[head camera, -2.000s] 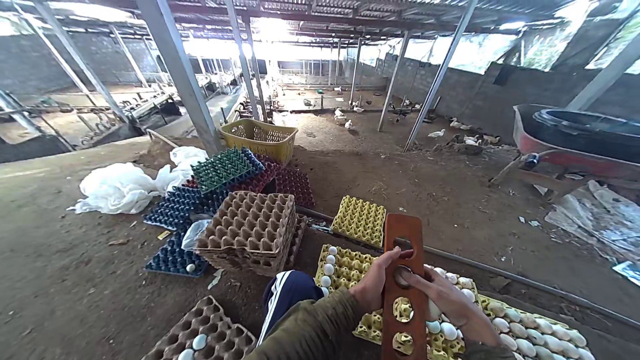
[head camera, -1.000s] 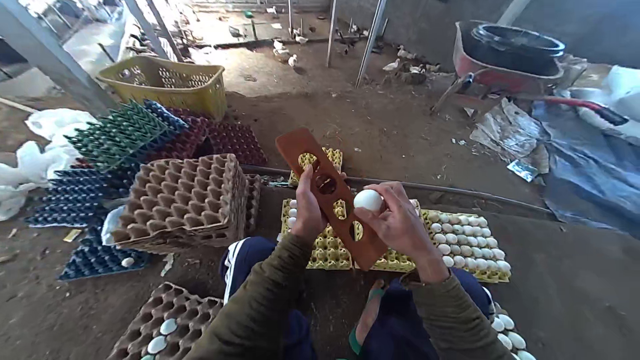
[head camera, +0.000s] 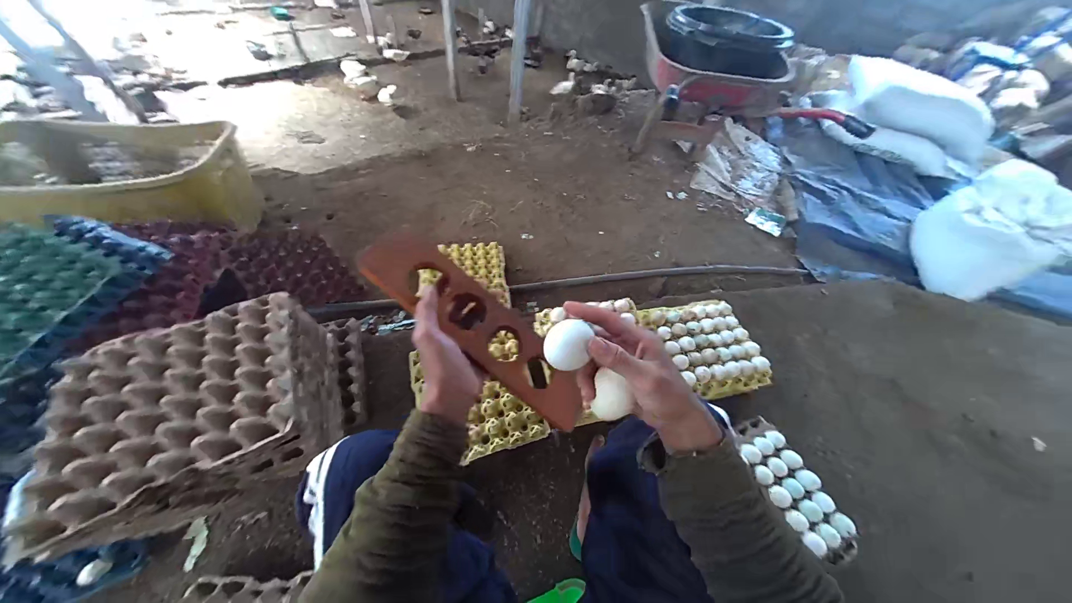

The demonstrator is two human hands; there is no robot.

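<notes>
My left hand (head camera: 445,356) grips a reddish-brown board with round holes (head camera: 523,381), tilted down to the right. My right hand (head camera: 649,368) holds two white eggs, an upper one (head camera: 569,344) between the fingers near the board's lower end and a lower one (head camera: 613,395) against the palm. Below and behind the board lie yellow egg trays (head camera: 505,423), whose cups by the board look bare. A yellow tray of eggs (head camera: 712,347) is beyond my right hand. Another tray with white and bluish eggs (head camera: 796,490) rests by my right forearm.
Stacked brown pulp egg trays (head camera: 176,394) stand at left, with green trays (head camera: 50,276) and dark red trays (head camera: 289,266) behind. A yellow basket (head camera: 126,197) is farther back. A pipe (head camera: 662,272) crosses the dirt floor. A wheelbarrow (head camera: 720,88) and white sacks (head camera: 921,105) stand back right.
Two seconds ago both hands were at the upright board; it now tilts. The right hand held one visible egg a second ago and now shows two. The view has moved.
</notes>
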